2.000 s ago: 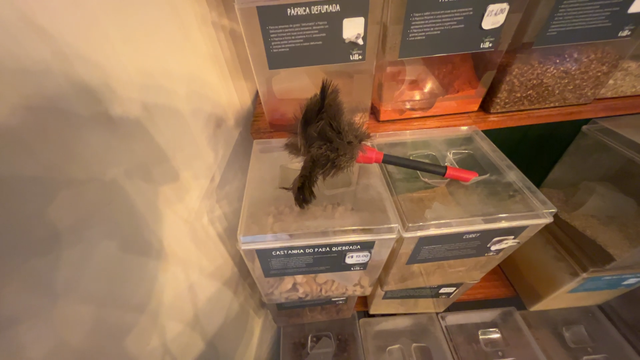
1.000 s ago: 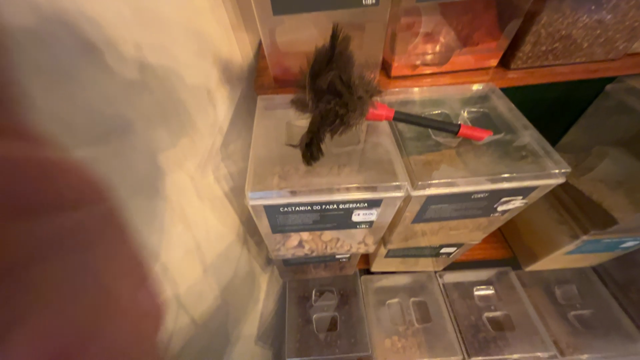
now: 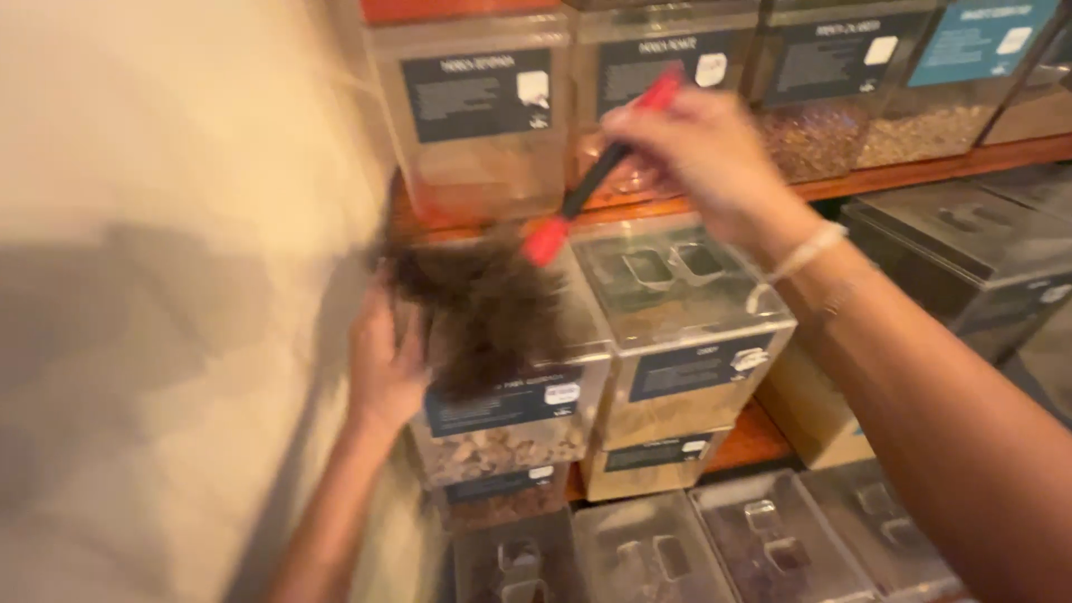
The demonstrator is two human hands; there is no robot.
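My right hand (image 3: 682,142) grips the black and red handle of a feather duster (image 3: 481,310), near its upper red end. The dark feathers, blurred, hang over the lid and upper front of a clear plastic bin of broken nuts (image 3: 511,444). At that bin's left side, close to the wall, is my left hand (image 3: 389,360), fingers upward beside the feathers; whether it touches the bin or the feathers cannot be told. Just right stands another clear bin with a hinged lid (image 3: 687,310), below my right wrist.
A pale wall (image 3: 167,251) runs along the left. Labelled clear bins (image 3: 486,109) stand on a wooden shelf (image 3: 904,167) above. Lower down is a row of clear lidded bins (image 3: 636,553), and a large dark-lidded bin (image 3: 946,234) stands at the right.
The duster lay across the two bin lids; now my right hand holds it up by the handle. Both hands have come in over the bins, where a second ago only a blurred shape showed at the left.
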